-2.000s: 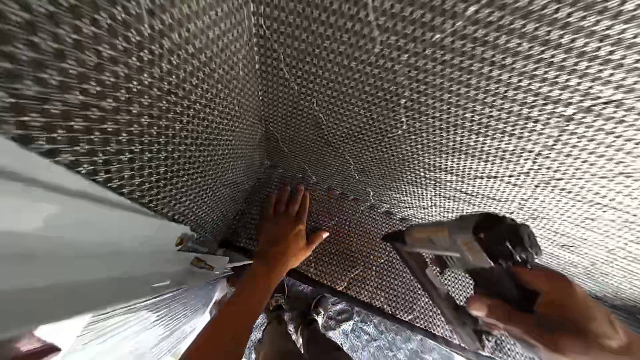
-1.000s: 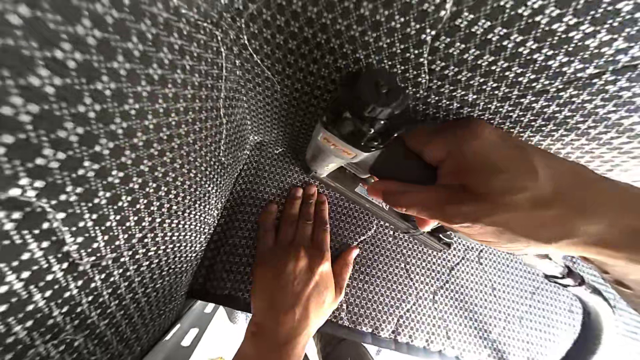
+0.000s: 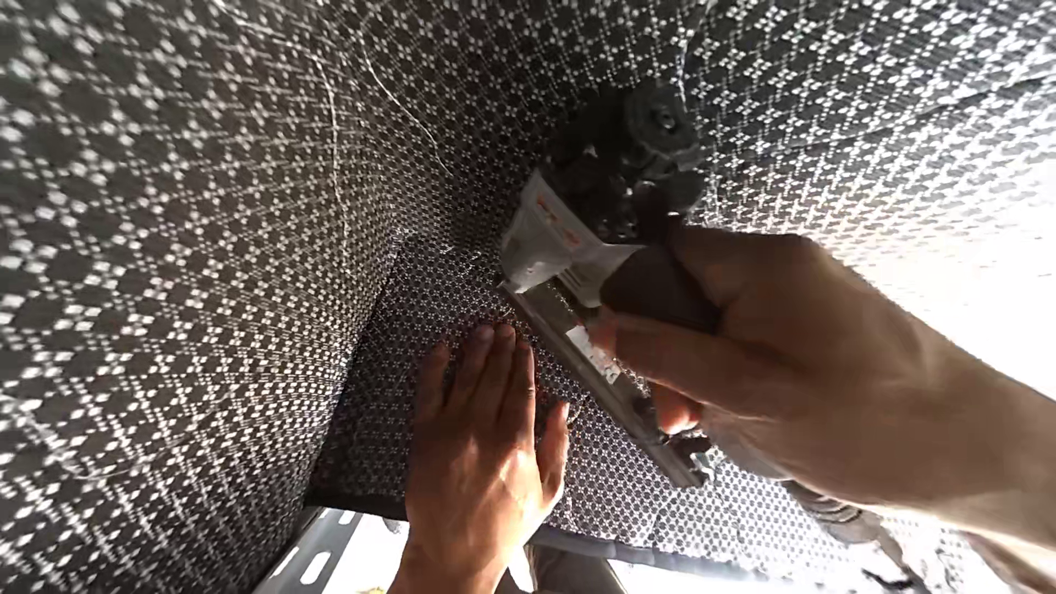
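Note:
A pneumatic stapler (image 3: 557, 239) with a silver body and black end cap is gripped in my right hand (image 3: 742, 346). Its nose points at the fold where the upright patterned fabric (image 3: 214, 247) meets the lower fabric panel (image 3: 676, 520). My left hand (image 3: 487, 445) lies palm down on that lower panel, fingers extended, just left of the stapler's magazine. It holds nothing. The nose's exact contact with the fabric cannot be made out.
Patterned fabric walls rise on the left and behind, with loose threads (image 3: 404, 107) hanging on them. A slotted metal strip (image 3: 318, 557) shows below the panel's dark front edge. Bright light comes from the right.
The stapler in my right hand has come from the right to the inner fold beside my left hand. My left hand stays on the panel. The view has moved closer to the corner.

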